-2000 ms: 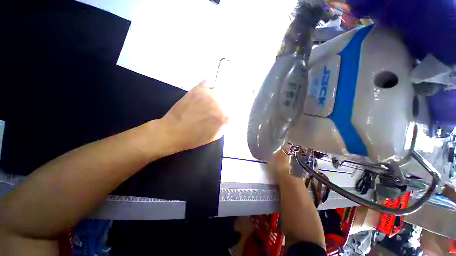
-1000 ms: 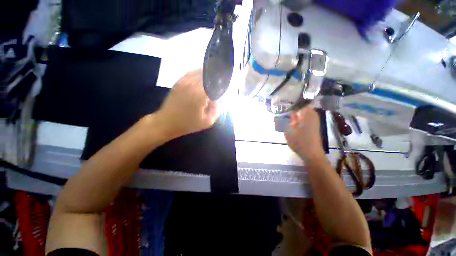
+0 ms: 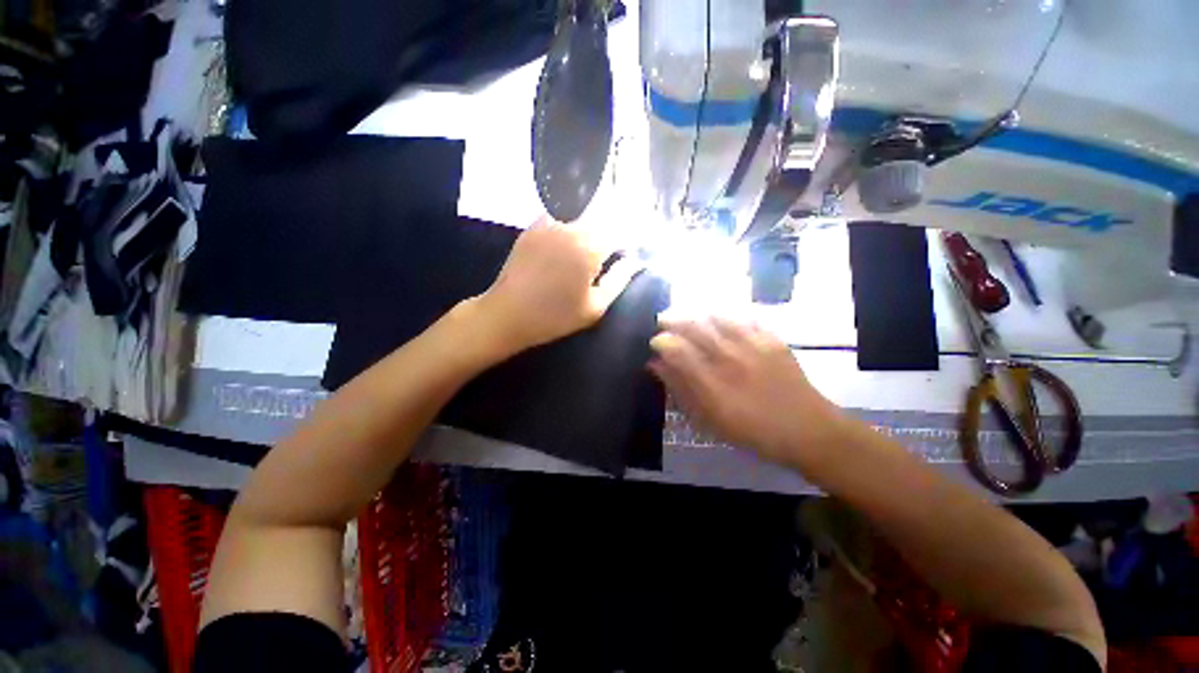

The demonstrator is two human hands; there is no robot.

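Observation:
A black fabric panel [image 3: 533,381] lies left of the needle, its right edge at the lamp glare and its lower corner over the table's front edge. My left hand [image 3: 559,283] grips the panel's upper right part near the needle. My right hand [image 3: 730,381] is at the panel's right edge, fingertips on or against it; its exact hold is unclear. Another black panel [image 3: 316,237] lies further left. The white sewing machine [image 3: 920,79] stands above; glare hides its needle and presser foot. A black strip stack [image 3: 897,296] lies right of the needle.
Scissors [image 3: 1019,408] and a red-handled tool [image 3: 976,272] lie right of the strips. A dark oval paddle [image 3: 573,132] hangs left of the machine head. A dark fabric pile [image 3: 381,53] is at the back, scraps [image 3: 125,250] at far left. Red baskets [image 3: 401,572] are below.
The view has swung and shifted. My right hand has moved left from the strip stack to the panel's edge beside my left hand. The panel's lower right part is now skewed and lifted or folded.

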